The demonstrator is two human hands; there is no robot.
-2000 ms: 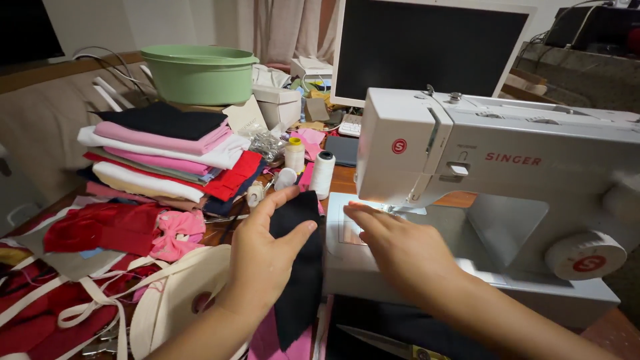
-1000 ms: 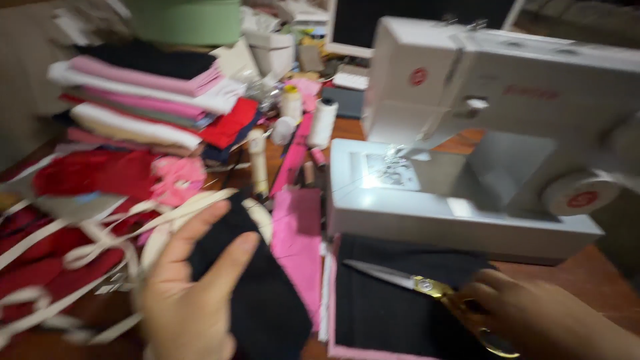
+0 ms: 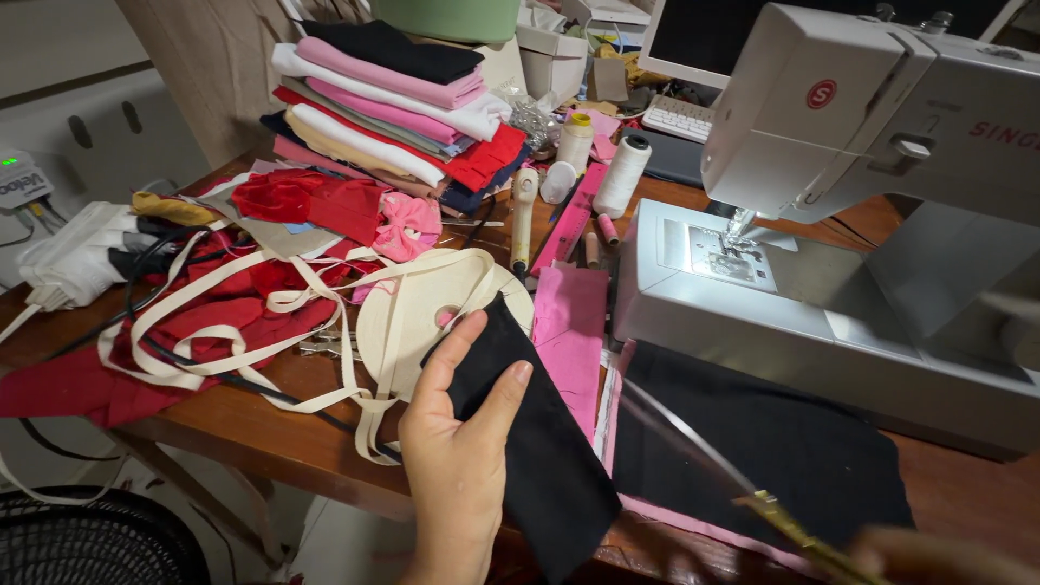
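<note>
My left hand (image 3: 463,455) holds a strip of black fabric (image 3: 532,455) between thumb and fingers, over the table's front edge. At the bottom right my right hand (image 3: 934,556), blurred and partly cut off, grips scissors with gold-coloured handles (image 3: 784,520); their blades point up and left. Beneath them lies a larger black cloth (image 3: 756,447) on pink fabric, in front of the white Singer sewing machine (image 3: 707,301). A pink fabric strip (image 3: 573,333) lies between my left hand and the machine. Behind the black strip is a roll of cream tape (image 3: 390,317).
Folded fabrics (image 3: 382,106) are stacked at the back left. Thread spools (image 3: 621,175), a pink ruler (image 3: 569,219) and a glue gun (image 3: 524,211) lie beside the machine. Red cloth and loose tape (image 3: 236,333) cover the left side. A black basket (image 3: 97,536) stands below.
My right hand has gone from beside the needle area to the scissors and now has them off the cloth. My left hand has kept hold of the black strip, now away from the machine.
</note>
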